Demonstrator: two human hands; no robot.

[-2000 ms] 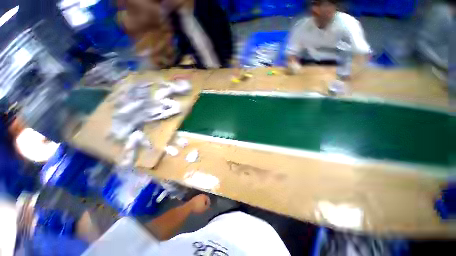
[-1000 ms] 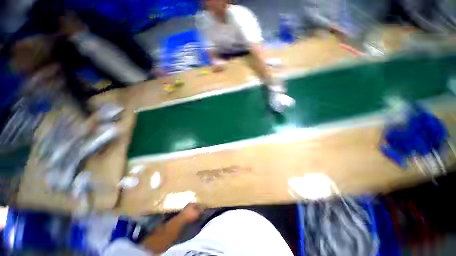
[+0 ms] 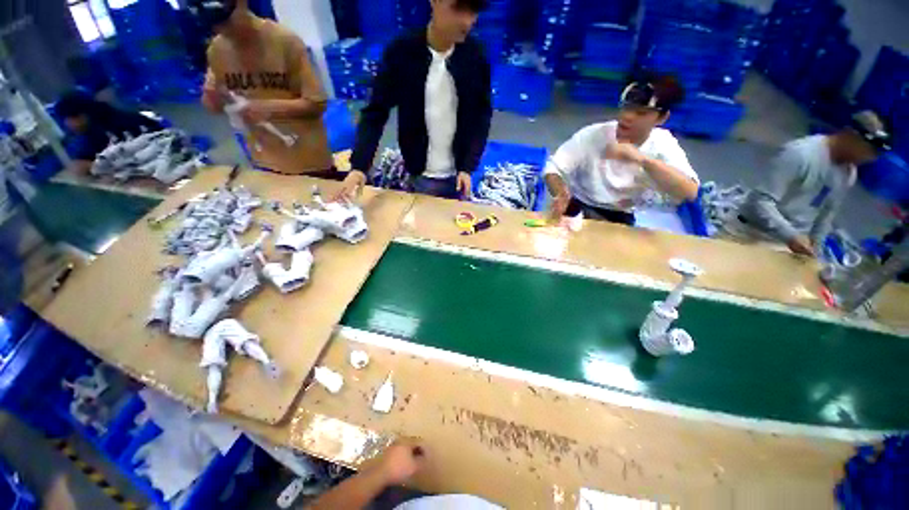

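My left hand (image 3: 404, 463) is at the near bench edge, curled into a fist, with nothing seen in it. My right hand is not in view. Beyond my left hand, a small white pointed glue bottle (image 3: 384, 395) lies on the tan bench. Two small white caps or shells (image 3: 328, 379) lie to its left, near the brown board. A white-grey jointed assembly (image 3: 665, 324) with cup-like ends stands on the green conveyor belt, away from my hand.
The brown board (image 3: 130, 344) at left holds piled grey-white limb assemblies (image 3: 204, 289). Yellow tape and a knife (image 3: 478, 223) lie on the far bench. Several people (image 3: 429, 100) are across the benches. Blue plastic parts (image 3: 875, 473) are at the right edge; blue crates (image 3: 204, 488) are below left.
The view has shifted and sharpened. The jointed assembly now stands on the belt, where the seated person's hand held a white piece; that hand has drawn back. My left hand remains curled near the bench edge.
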